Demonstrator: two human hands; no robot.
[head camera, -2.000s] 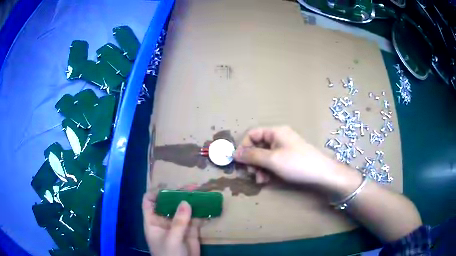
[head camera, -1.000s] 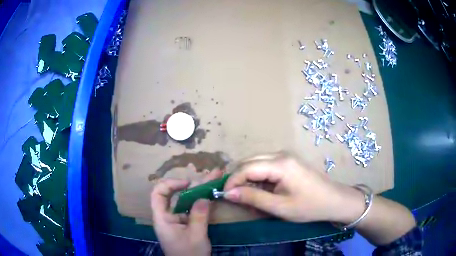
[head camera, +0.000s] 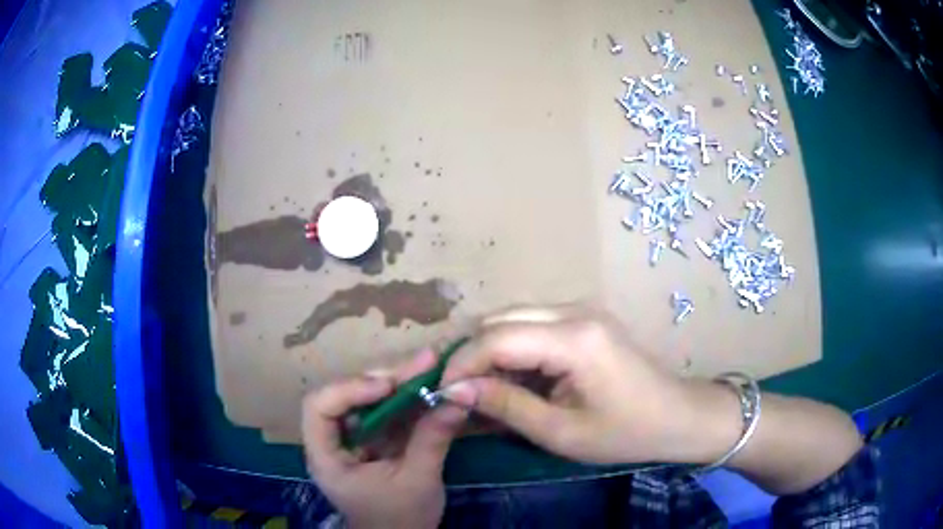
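A green circuit board (head camera: 385, 415) is tilted nearly edge-on at the front edge of the cardboard. My left hand (head camera: 383, 449) grips it between thumb and fingers. My right hand (head camera: 579, 387) pinches a tiny silvery pin (head camera: 430, 397) against the face of the board. My right fingertips cover part of the pin and the far end of the board. Many similar silvery pins (head camera: 672, 155) lie scattered on the right part of the cardboard.
The tan cardboard sheet (head camera: 496, 124) has brown stains around a small pot with a round white top (head camera: 348, 227). At the left is a blue bin (head camera: 132, 238) with loose green boards (head camera: 78, 341). Dark rounded units (head camera: 832, 21) are at the back right, with more pins nearby.
The right hand has moved from the white-topped pot to the board, with a pin in its fingers. The left hand has tilted the board more edge-on. The view has shifted.
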